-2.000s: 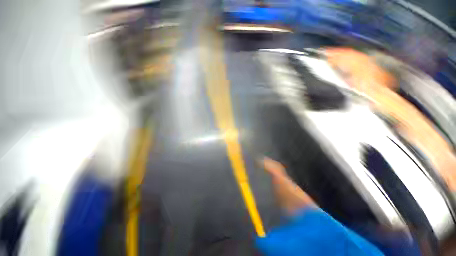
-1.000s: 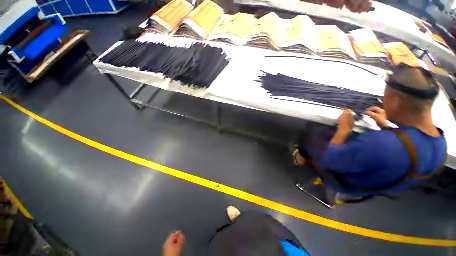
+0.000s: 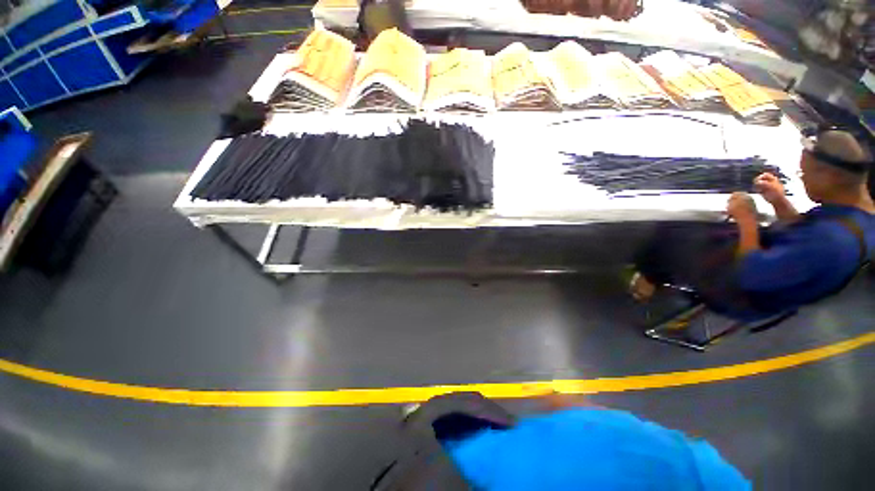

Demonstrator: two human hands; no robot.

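Note:
My right arm in a bright blue sleeve crosses the bottom of the view. Only a blurred strip of skin shows above the sleeve, perhaps my right hand [image 3: 573, 399]; its fingers and anything in it are hidden. My left hand is not in view. Dark cloth of my clothing [image 3: 422, 446] lies left of the sleeve. Ahead, a white-covered table [image 3: 528, 203] bears a wide layer of black strips [image 3: 355, 168] on its left and a smaller bundle of black strips [image 3: 662, 175] on its right.
A person in blue [image 3: 801, 254] sits at the table's right end, hands at the smaller bundle. Fanned stacks with orange-tan tops [image 3: 389, 72] line the table's back. A yellow line [image 3: 288, 397] crosses the grey floor before me. A wooden-edged stand [image 3: 43, 192] is at the left.
The view has turned right and levelled; the table now lies nearly straight across. My left hand, seen low before, has left the view. More of my blue sleeve shows.

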